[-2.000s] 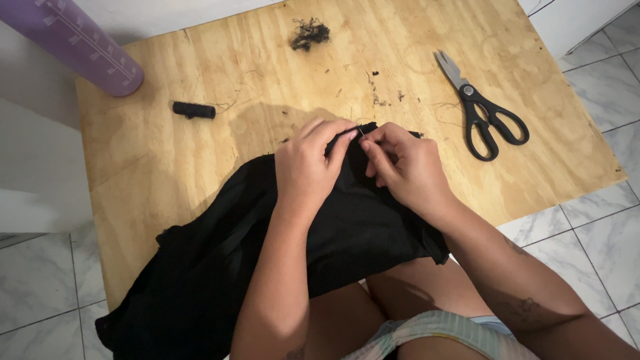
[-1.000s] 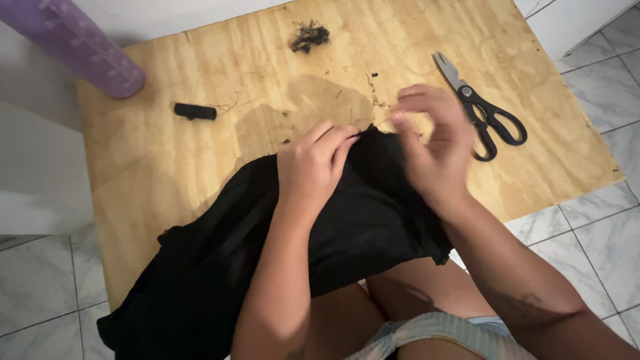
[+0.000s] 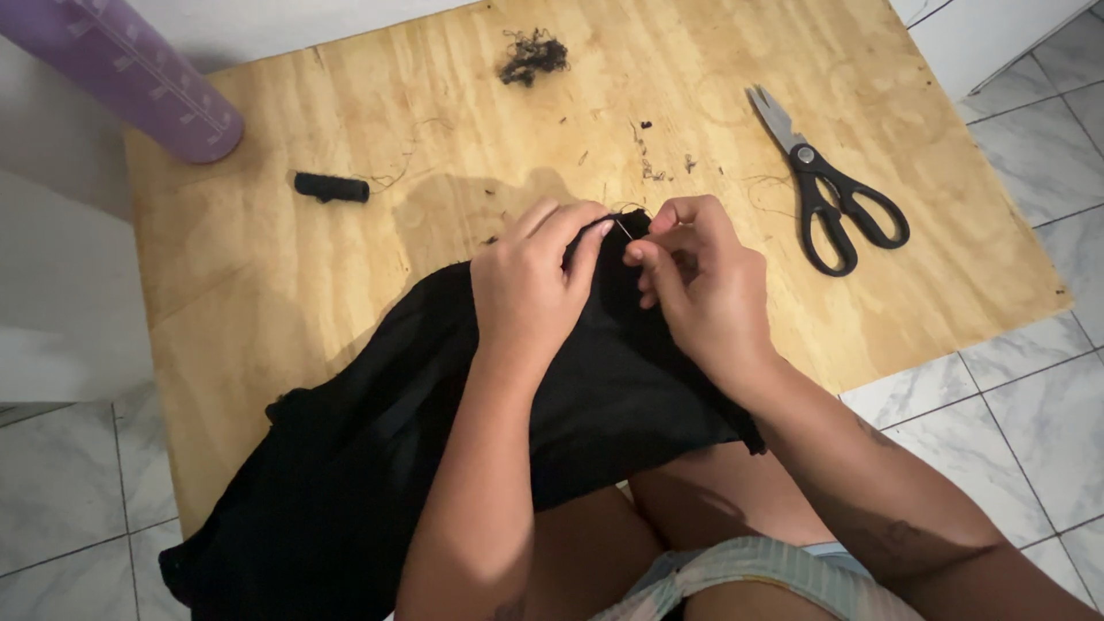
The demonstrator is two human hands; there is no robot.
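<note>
Black fabric [image 3: 379, 431] lies over the near part of the plywood table and across the lap. My left hand [image 3: 535, 276] pinches its upper edge between thumb and fingers. Close by on the right, my right hand [image 3: 703, 285] holds a thin sewing needle [image 3: 624, 228] between thumb and index finger, its far end at the fabric edge beside my left thumb. A fine dark thread shows just above the edge. Part of the fabric is hidden under both hands and forearms.
Black-handled scissors [image 3: 828, 190] lie at the right on the plywood table [image 3: 931, 285]. A spool of black thread [image 3: 331, 187] lies at the left, near a purple bottle [image 3: 185, 108]. A tangle of dark thread [image 3: 533, 59] sits at the back, with loose thread scraps nearer the hands.
My right hand was lifted and blurred, away from the edge, one second ago; now it is back beside my left hand with the needle at the fabric. My left hand has stayed on the edge.
</note>
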